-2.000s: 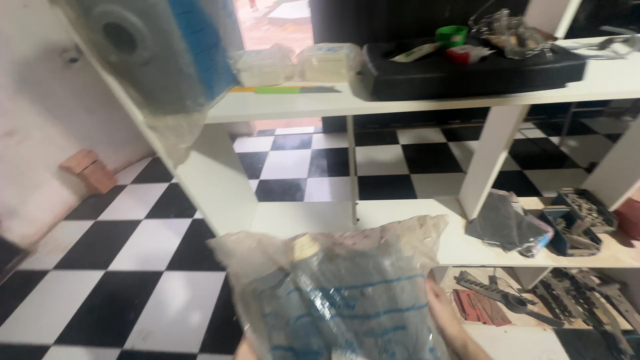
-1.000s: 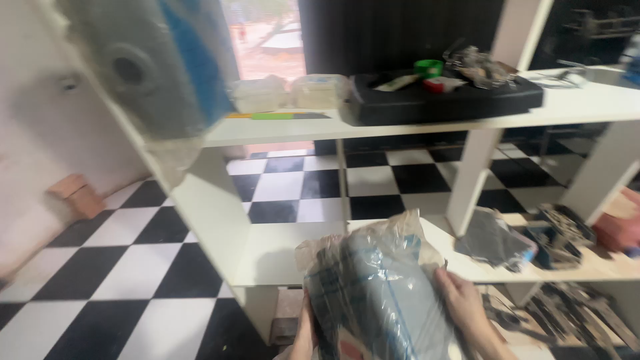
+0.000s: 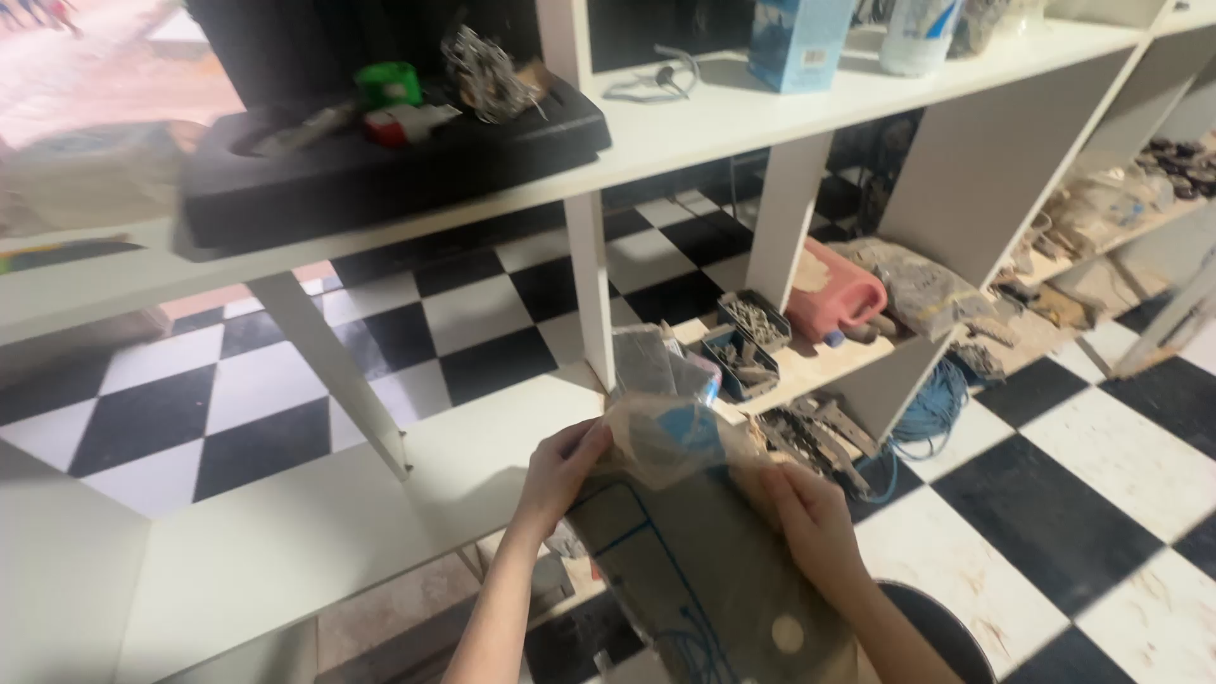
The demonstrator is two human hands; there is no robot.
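Observation:
My left hand [image 3: 562, 477] and my right hand [image 3: 815, 518] hold a clear plastic bag [image 3: 708, 560] by its two upper sides. Dark grey material with blue lines shows through the plastic; what it is, I cannot tell. The bag's top end leans over the edge of the lower white shelf [image 3: 465, 456]. Just beyond it lies a grey plastic packet [image 3: 651, 361], beside dark bins [image 3: 755, 318] of small metal parts.
On the upper shelf [image 3: 684, 133] are a black plastic case [image 3: 399, 180] with a green tape roll [image 3: 389, 85], a blue box [image 3: 798, 43] and a plastic bottle [image 3: 917, 38]. Lower right are a pink jug [image 3: 831, 290], metal parts [image 3: 817, 432], coiled blue cable [image 3: 926, 413] and a round dark container [image 3: 936, 632].
The view has swung to the right along the shelves. Both hands now grip the bag nearer its upper end, and its blue-lined side faces up.

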